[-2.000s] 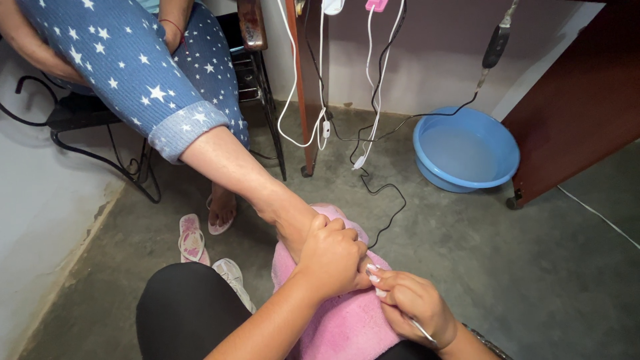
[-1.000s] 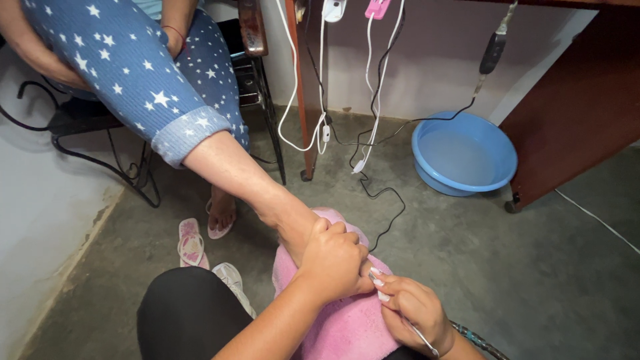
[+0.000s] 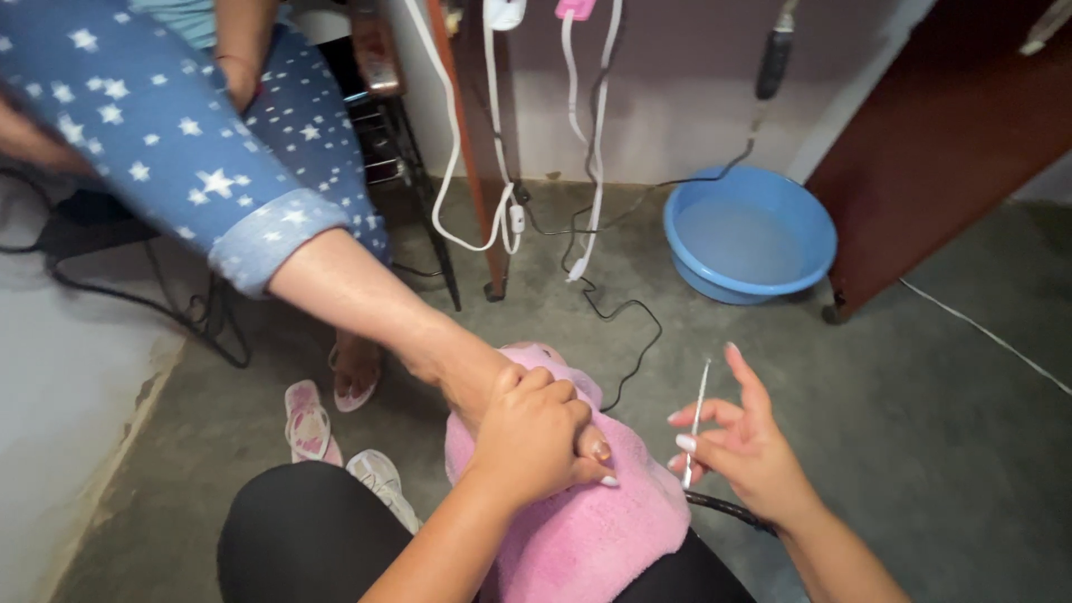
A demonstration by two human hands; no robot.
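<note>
A person's bare foot (image 3: 473, 381) rests on a pink towel (image 3: 586, 536) laid over my lap. My left hand (image 3: 532, 435) is closed around the front of that foot, its thumb beside the big toe (image 3: 593, 444). To the right of the towel, my right hand (image 3: 741, 452) is raised off the foot and pinches a thin metal nail-care tool (image 3: 698, 419) between thumb and fingers, with the index finger stretched upward. The tool stands nearly upright, its narrow tip at the top. The person's leg, in rolled star-print jeans (image 3: 285, 230), comes in from the upper left.
A blue plastic basin (image 3: 749, 243) of cloudy water stands on the floor near a brown wooden panel (image 3: 946, 159). White and black cables (image 3: 599, 151) hang and trail across the floor. A pink-and-white flip-flop (image 3: 310, 427) lies left of my knee, by a light-coloured shoe (image 3: 381, 486).
My right hand has moved away from the toes to the right, and the tool has swung to nearly upright. My left hand still holds the foot.
</note>
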